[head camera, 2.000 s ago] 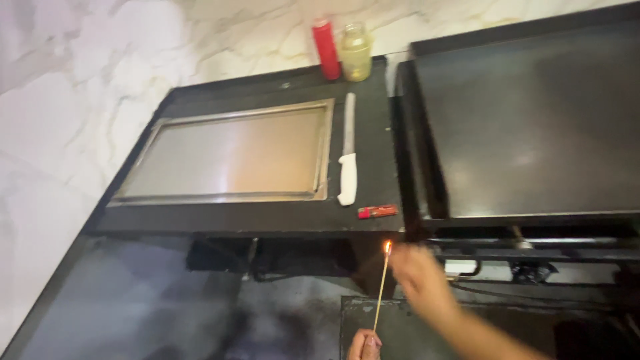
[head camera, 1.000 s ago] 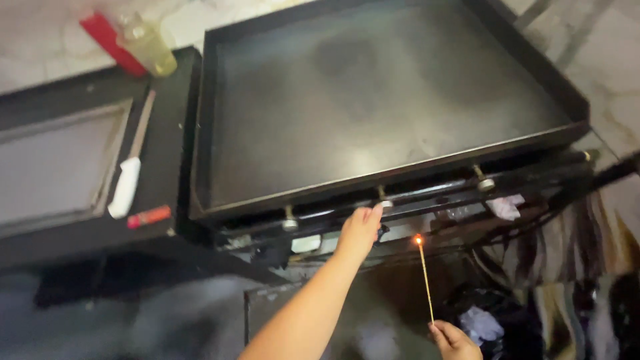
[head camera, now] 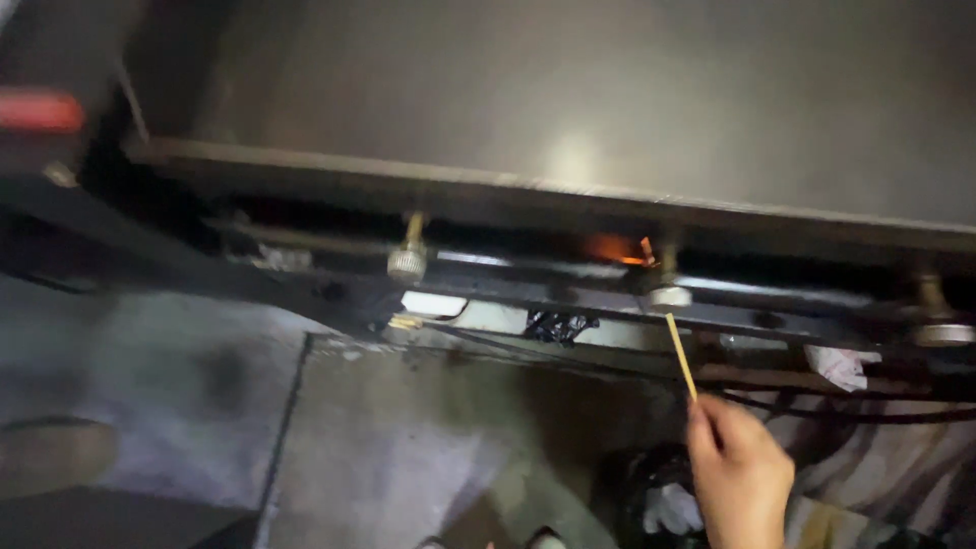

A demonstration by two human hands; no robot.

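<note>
My right hand (head camera: 740, 473) grips a thin wooden stick (head camera: 682, 357) between thumb and fingers, at the lower right. The stick points up behind the middle control knob (head camera: 670, 296) of a flat metal griddle (head camera: 534, 91). Just left of that knob's stem, below the griddle's front edge, a small orange flame (head camera: 646, 252) shows, with a blurred orange glow beside it. A second knob (head camera: 407, 263) is to the left and a third (head camera: 944, 334) to the right. My left hand is out of view.
A blurred red object (head camera: 38, 110) lies at the upper left. Below the griddle are a black cable (head camera: 488, 343), black plastic (head camera: 563, 326) and crumpled paper (head camera: 839, 367). Shoe tips (head camera: 546, 537) show on the floor at the bottom.
My left hand, at the middle knob a second ago, has left the view. The stick's burning end has moved from in front of the griddle to behind the middle knob. The view is closer.
</note>
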